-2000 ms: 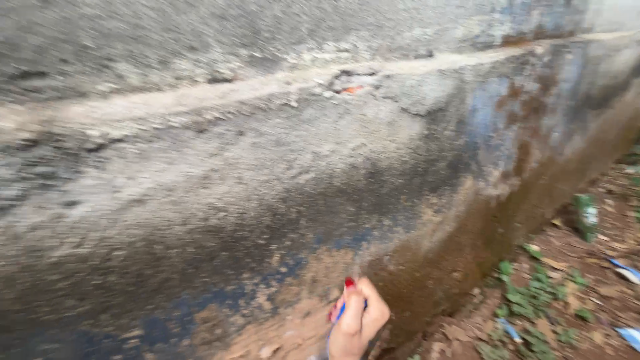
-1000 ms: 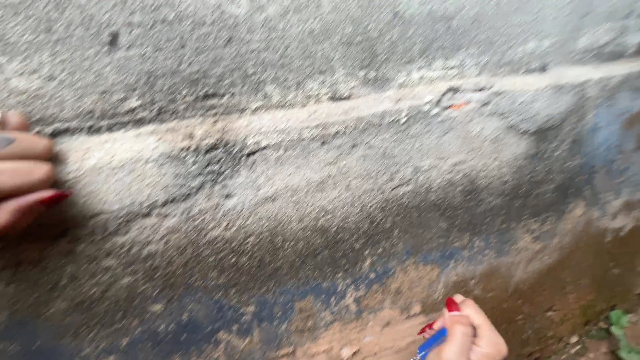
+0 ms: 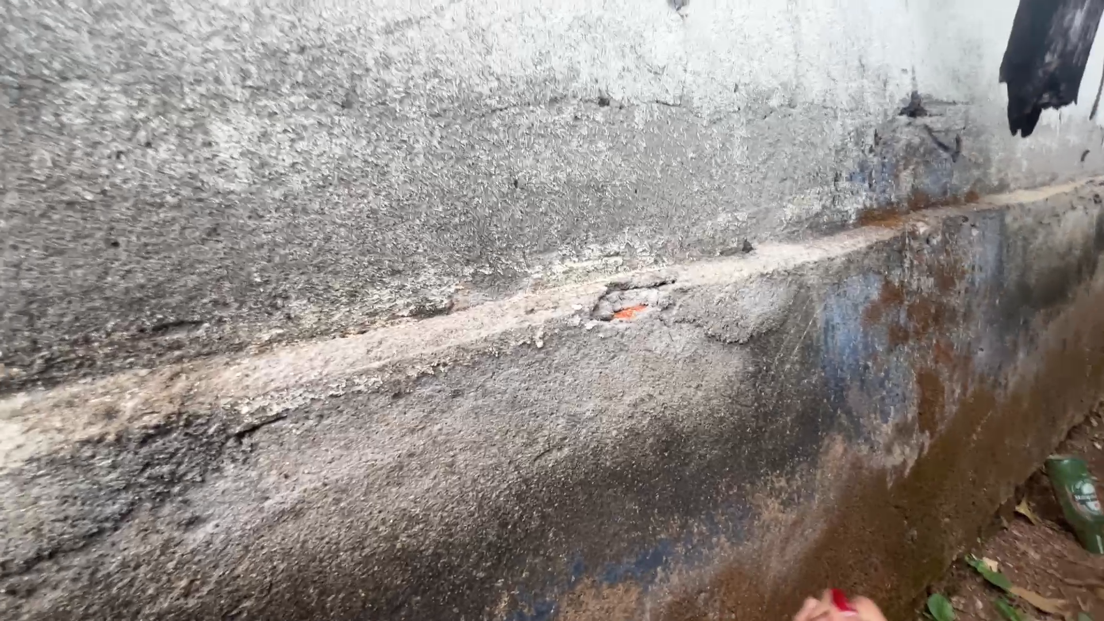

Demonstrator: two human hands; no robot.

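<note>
At the bottom edge, right of centre, only the fingertips of my right hand (image 3: 838, 607) show, one with a red-painted nail. The rest of that hand is cut off by the frame, so what it holds cannot be seen. Behind it rises a rough, stained plaster wall (image 3: 483, 448). A pale narrow ledge (image 3: 388, 345) crosses the wall at a slant, with a small broken hollow showing an orange-red patch (image 3: 630, 312) just beneath it. My left hand is out of view.
Along the wall's foot at the right lies brown soil (image 3: 1035, 552) with leaves and small green plants (image 3: 940, 607). A green Heineken container (image 3: 1076, 500) rests there. A dark torn strip (image 3: 1048, 65) is at the upper right of the wall.
My left hand, at the left edge one second ago, has gone out of view. My right hand sits lower in the frame; the blue object seen in it before no longer shows.
</note>
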